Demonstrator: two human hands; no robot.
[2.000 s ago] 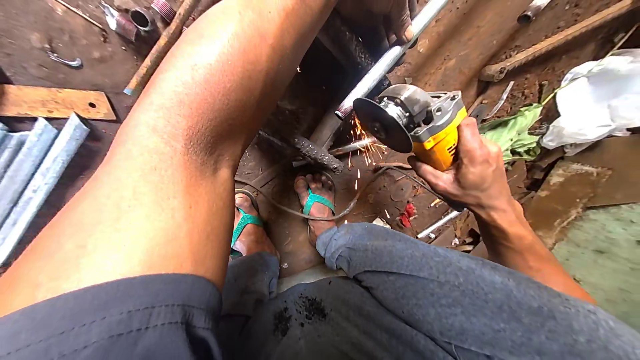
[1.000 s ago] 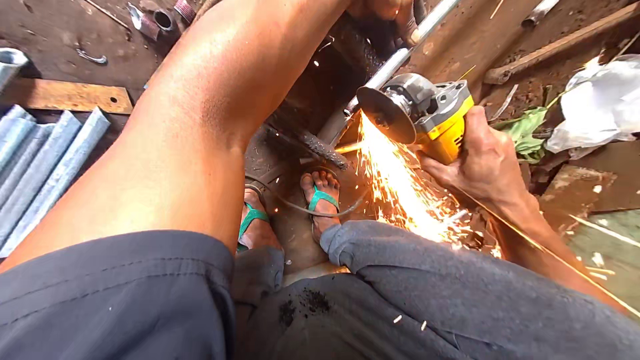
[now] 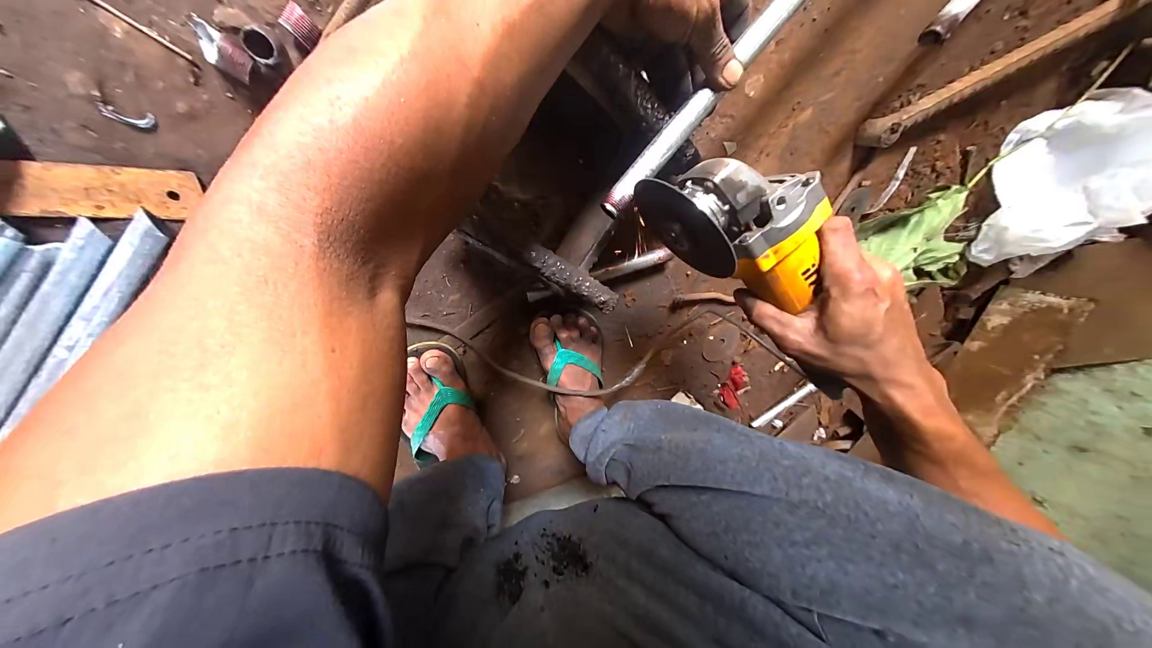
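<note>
My right hand grips a yellow and grey angle grinder by its body. The grinder's dark disc is just right of the reddish threaded end of a metal pipe; a few faint sparks show there, and whether disc and pipe touch I cannot tell. At the top, my left hand holds the pipe, its thumb on the metal and its other fingers partly hidden. The pipe slants down to the left, over dark metal pieces and beside a rough, crusted bar.
A cable loops over my sandalled feet. Corrugated-looking grey metal pieces and a wooden board lie left, short pipe fittings at top left. White plastic, a green leaf and a rusty bar lie right.
The large spray of sparks seen one second ago has shrunk to a faint few. My left hand still holds the pipe, and my right hand still grips the grinder.
</note>
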